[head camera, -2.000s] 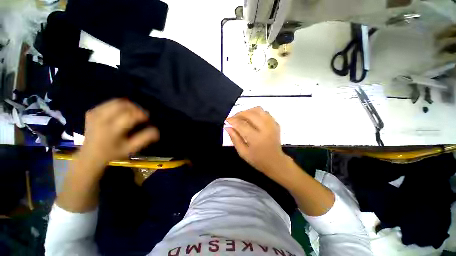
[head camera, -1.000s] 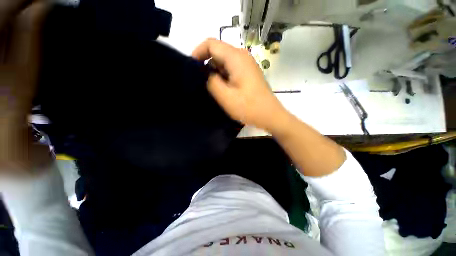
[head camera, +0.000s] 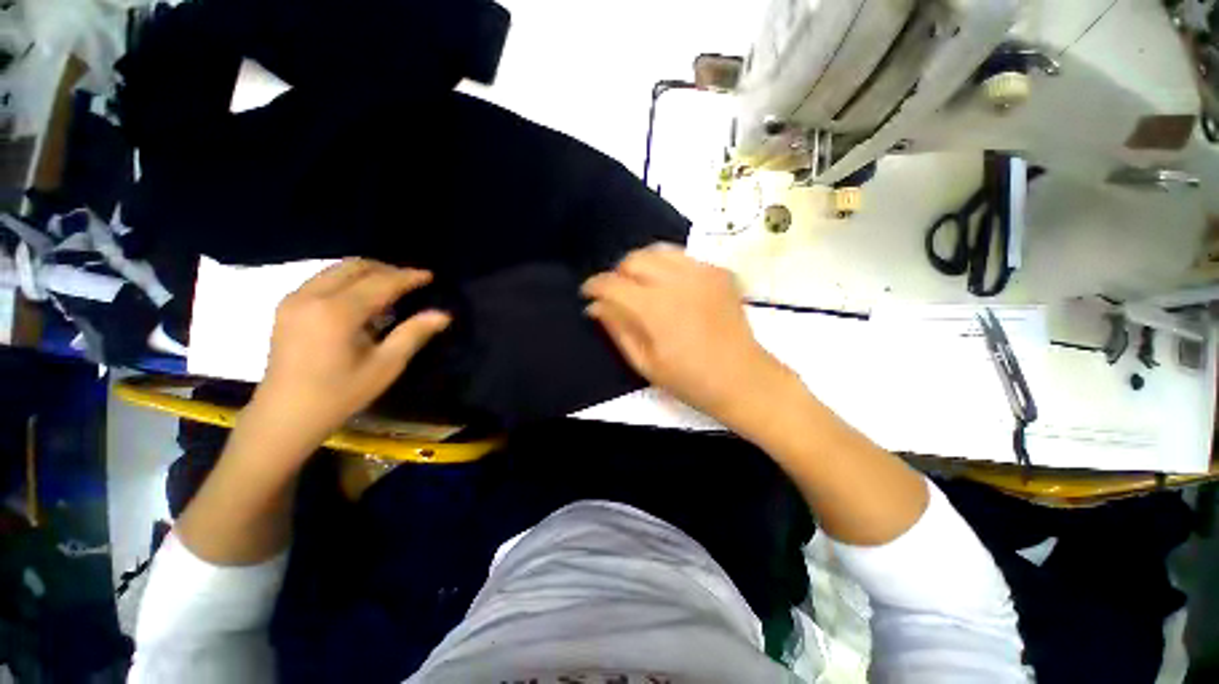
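Observation:
A black garment piece (head camera: 535, 327) lies on the white table left of the needle area, its lower edge near the table's front edge. My left hand (head camera: 350, 341) is at its left side, thumb and fingers pinched toward the cloth. My right hand (head camera: 675, 321) is on its right side, fingertips on the cloth. Both hands are slightly blurred. More black cloth (head camera: 321, 160) is heaped behind and to the left. The presser foot and needle area (head camera: 755, 201) of the sewing machine is lit yellow, with no cloth visible under it.
Black-handled shears (head camera: 987, 234) and silver thread snips (head camera: 1009, 374) lie to the right on the machine table (head camera: 856, 368). The machine head (head camera: 909, 67) is at upper right. Yellow-edged rails (head camera: 401, 448) run below the front edge. White and dark scraps (head camera: 87, 281) lie at far left.
The cloth that was lifted across the left side now lies lower and flatter on the table. My left hand has come back from the far left, and my right hand has moved down toward the front edge.

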